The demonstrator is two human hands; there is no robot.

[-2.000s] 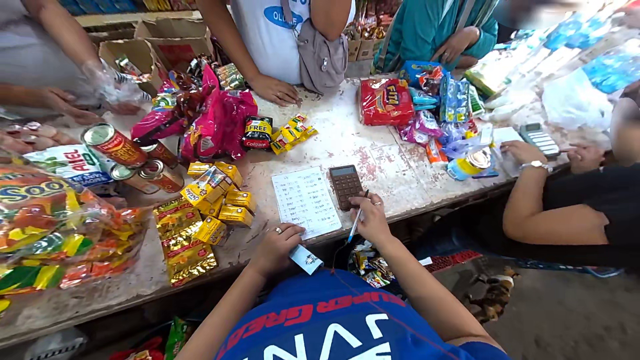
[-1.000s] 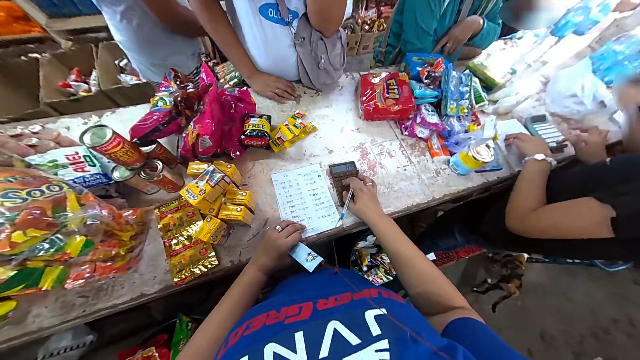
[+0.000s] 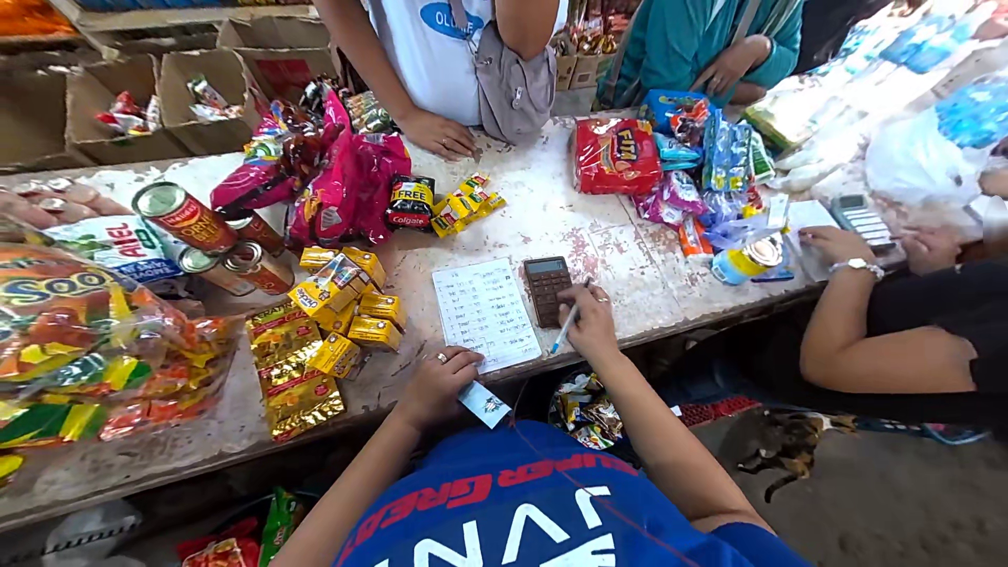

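A sheet of paper (image 3: 487, 315) with handwriting lies on the worn white counter. To its right is a dark brown calculator (image 3: 549, 290). My right hand (image 3: 589, 319) holds a light blue pen (image 3: 565, 329) and has its fingers over the calculator's lower right keys. My left hand (image 3: 442, 382) rests at the counter's edge by the paper's lower left corner. A small pale blue paper or card (image 3: 484, 405) sticks out from under its fingers; how it is gripped is partly hidden. Left of the paper sit small yellow boxes (image 3: 376, 332) and gold sachets (image 3: 295, 378).
Cans (image 3: 185, 216), pink packs (image 3: 346, 189) and large snack bags (image 3: 94, 339) crowd the left. A red biscuit pack (image 3: 616, 156) lies beyond the calculator. Two people stand across the counter; another person's arm (image 3: 874, 346) is at right, near a second calculator (image 3: 862, 220). A cat (image 3: 787, 447) lies on the floor.
My right hand has moved from the calculator's lower end up onto its keys, still with the pen. The person at the far left has moved out of view, and the open cartons there now show.
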